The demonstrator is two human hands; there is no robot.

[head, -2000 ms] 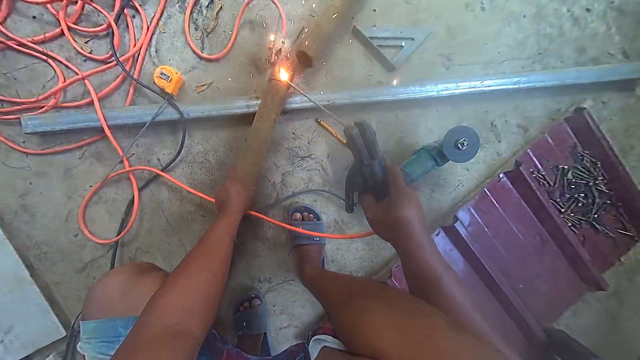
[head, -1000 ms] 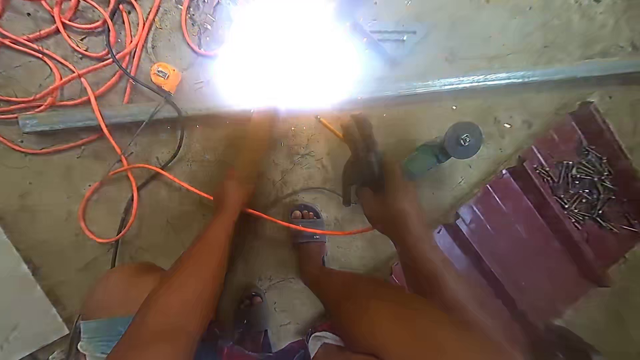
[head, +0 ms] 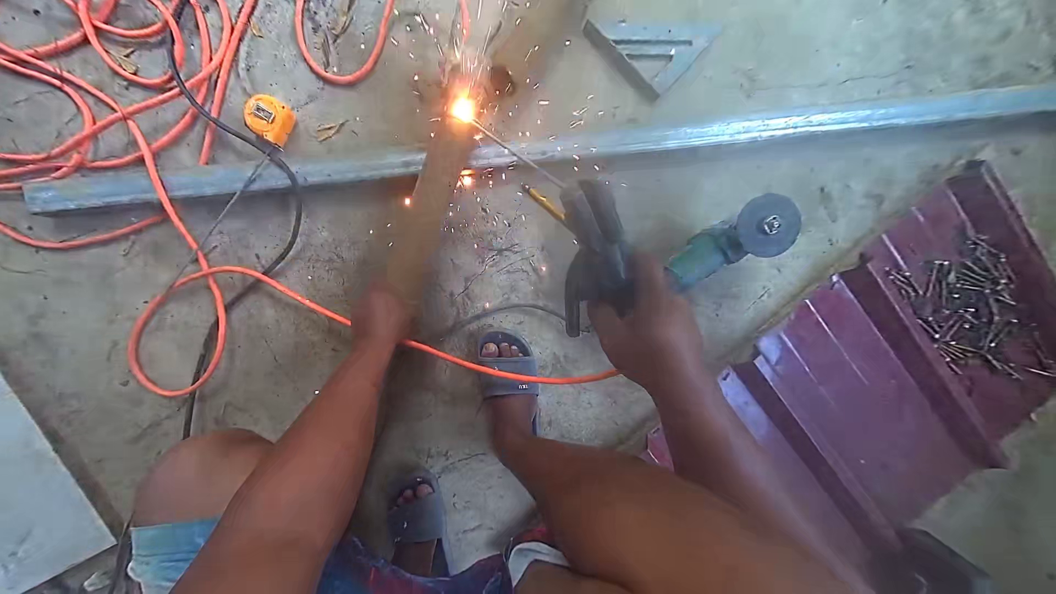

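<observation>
My left hand (head: 382, 318) grips the near end of a brown metal tube (head: 429, 198), which lies across a long grey metal bar (head: 330, 171). In my right hand (head: 648, 330) is a black welding electrode holder (head: 594, 235). From its jaws a thin welding electrode (head: 520, 154) reaches up and left to a bright arc (head: 463, 109) at the tube's far end, with sparks flying around it. Just beyond the arc another brown tube (head: 536, 41) runs up and right, its open end facing me. Glare hides the exact contact.
An angle grinder (head: 701, 254) lies right of my right hand, near a maroon corrugated sheet (head: 874, 396) bearing a pile of screws (head: 961, 305). A metal triangular square (head: 652, 49) sits beyond the bar. At left are an orange tape measure (head: 270, 120), orange cable (head: 157, 194) and black cable (head: 293, 214).
The large white glare of one second ago has shrunk to a small orange-white point with sparks. Both hands keep roughly the same places and holds.
</observation>
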